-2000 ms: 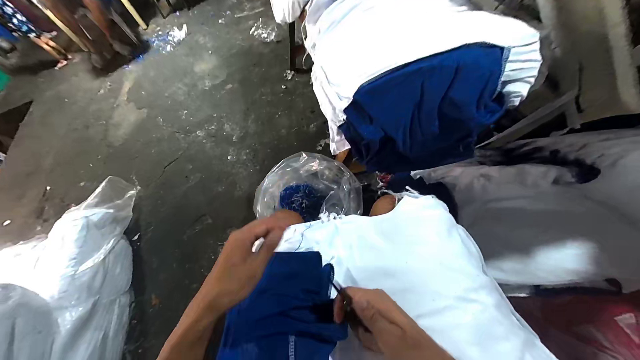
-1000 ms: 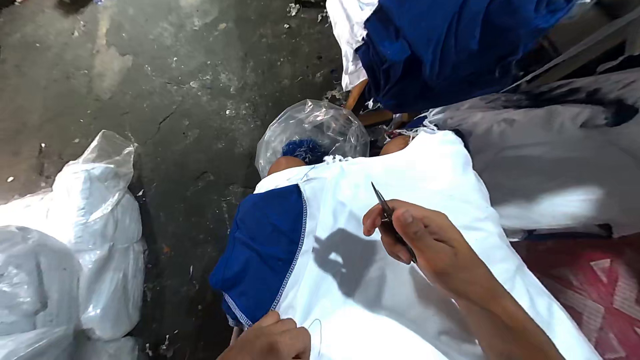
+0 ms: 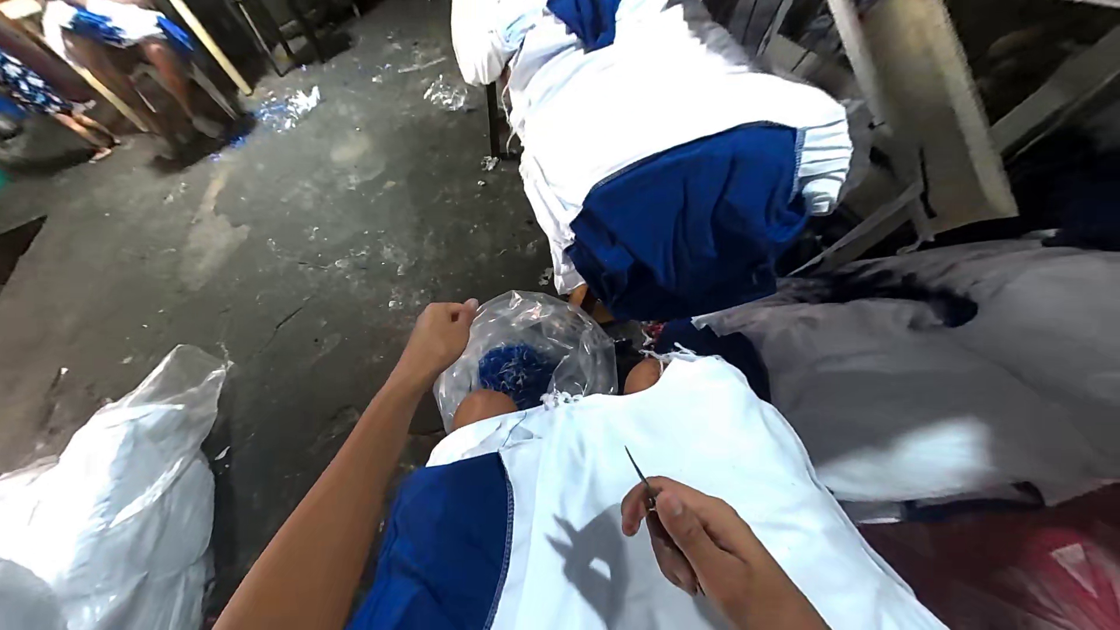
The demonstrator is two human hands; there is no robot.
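A white and blue garment lies over my lap, its white cloth [image 3: 700,437] in the middle and its blue panel [image 3: 446,534] at the lower left, joined by a stitched seam. My right hand [image 3: 700,542] holds a small pointed metal tool [image 3: 638,465], perhaps thread snips, above the white cloth and casts a shadow on it. My left hand [image 3: 446,337] is closed at the left rim of a clear plastic bag [image 3: 582,341]; whether it pinches a thread or the rim I cannot tell. Blue thread scraps [image 3: 516,372] lie in the bag between my knees.
White and blue garments [image 3: 691,219] are piled ahead. Plastic-wrapped white bundles [image 3: 131,490] stand at the left on the concrete floor [image 3: 350,201]. Greyish wrapped bundles [image 3: 927,367] lie at the right, beside a wooden frame [image 3: 945,114]. Other people's legs [image 3: 166,79] show at the upper left.
My left hand has moved from the garment's lower edge up and forward to the bag. My right hand still holds the pointed tool over the white cloth. The view has shifted.
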